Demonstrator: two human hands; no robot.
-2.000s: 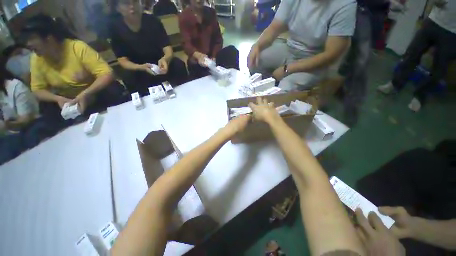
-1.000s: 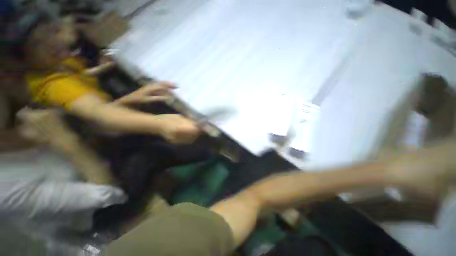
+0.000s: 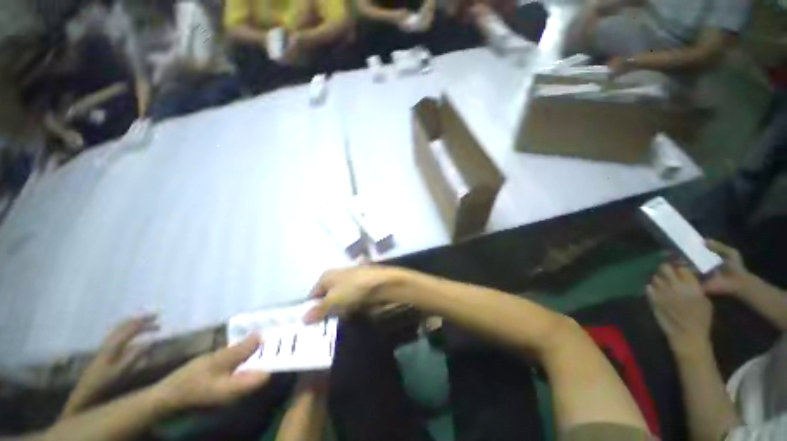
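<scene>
A flat white printed stack with short black bars is held low at the table's near edge. My right hand grips its upper right corner. A forearm, apparently my left, rises from the bottom edge below the stack; its hand is mostly hidden behind it. Another person's hand is on the stack's lower left side. Two slim white boxes, blurred, lie just beyond my right hand.
An open long brown carton with white contents stands right of centre. A filled brown carton is at the table's right side. A neighbour on the right holds a long white box. People sit along the far side of the white table.
The view swung left, then partly back. My right hand has left the filled carton and now grips the white stack. The long carton's near end now stands away from my arms.
</scene>
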